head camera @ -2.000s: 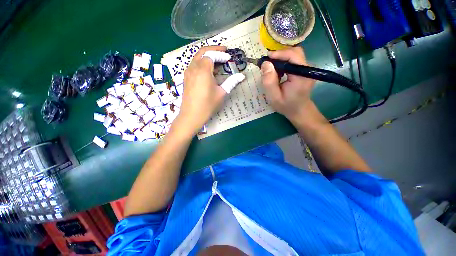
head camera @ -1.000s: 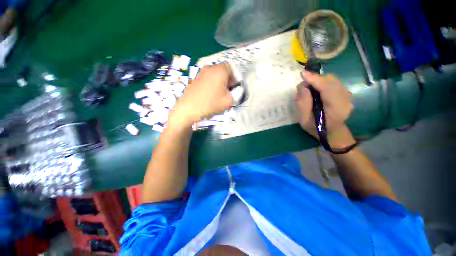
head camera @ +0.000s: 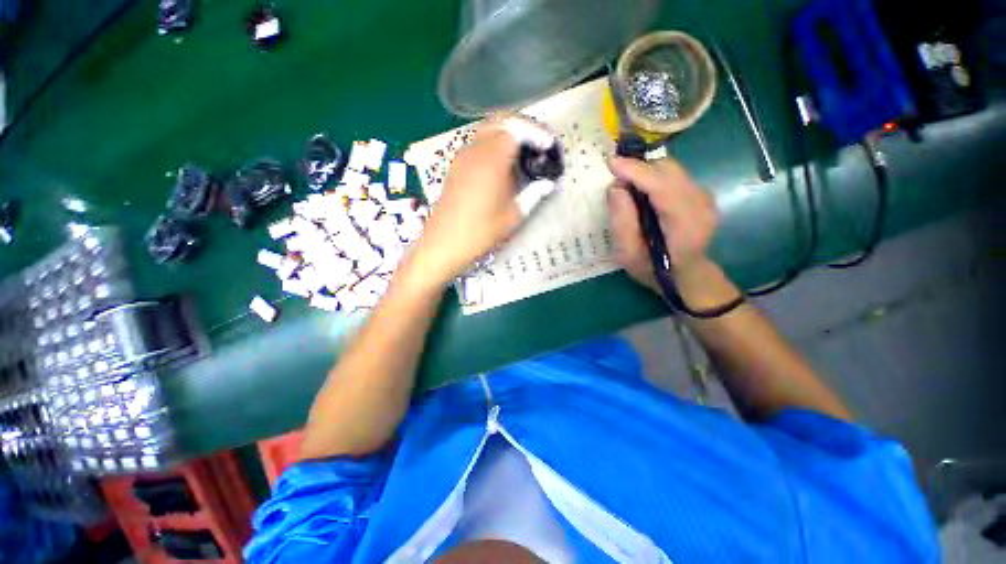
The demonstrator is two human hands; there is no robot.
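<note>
My left hand (head camera: 477, 198), with white finger cots on its fingertips, holds a small black device housing (head camera: 541, 162) over the cream instruction sheet (head camera: 541, 260). My right hand (head camera: 669, 220) is closed around the soldering iron (head camera: 649, 226). The iron points up, with its tip end at the yellow-sided pot of silvery shavings (head camera: 653, 93). The exact tip is hard to make out. A loose heap of small white parts (head camera: 344, 245) lies left of my left hand.
Dark units (head camera: 256, 187) sit left of the heap. A clear funnel-like hood (head camera: 530, 57) is above the sheet. Tweezers (head camera: 750, 116) lie right of the pot, with a blue box (head camera: 849, 68) further right. Clear trays (head camera: 83, 353) are at left, red bins (head camera: 182, 496) below the bench edge.
The iron has moved from the housing in my left hand to the pot at the right. My left hand still holds the housing, now with its dark face showing. The camera view has shifted.
</note>
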